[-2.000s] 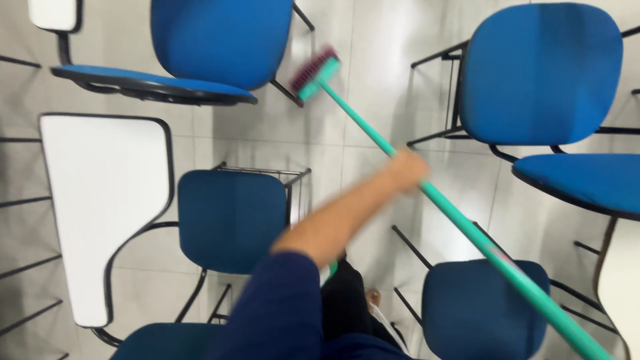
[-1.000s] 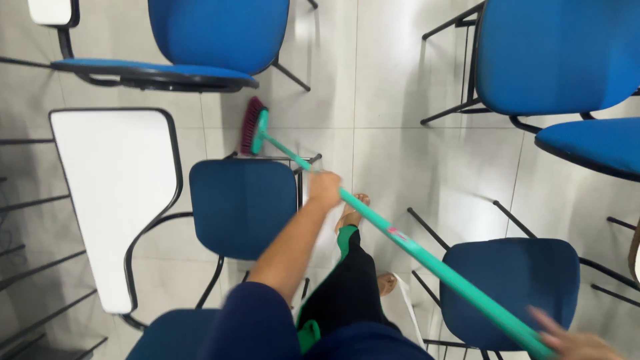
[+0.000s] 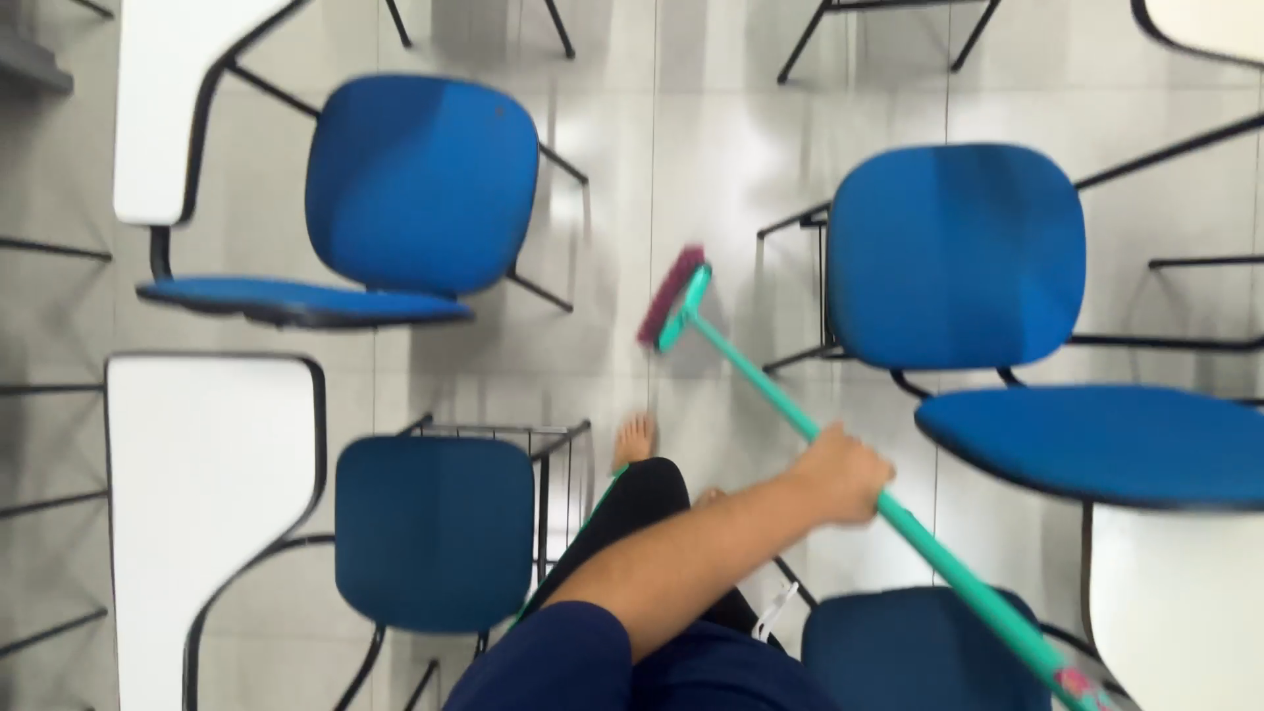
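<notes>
My left hand (image 3: 844, 476), at the end of a forearm that crosses in front of my body, is closed around the green handle (image 3: 948, 563) of a push broom. From the hand the handle slopes up and left to the green broom head (image 3: 684, 308), whose dark red bristles (image 3: 671, 296) face left over the tiled floor (image 3: 602, 346). The other end of the handle, with a pink-patterned part, runs out at the lower right. My right hand is out of view. One bare foot (image 3: 634, 439) shows below the broom head.
Blue classroom chairs with black metal legs stand on both sides: one upper left (image 3: 425, 183), one lower left (image 3: 434, 533), one right (image 3: 958, 257), one lower right (image 3: 918, 652). White writing tablets (image 3: 202, 474) are at the left. A tiled aisle runs between the rows.
My left hand and the broom have swung right, and the bristles now lie over the aisle, away from the left chair's legs. My right hand, in view a second ago, has left it.
</notes>
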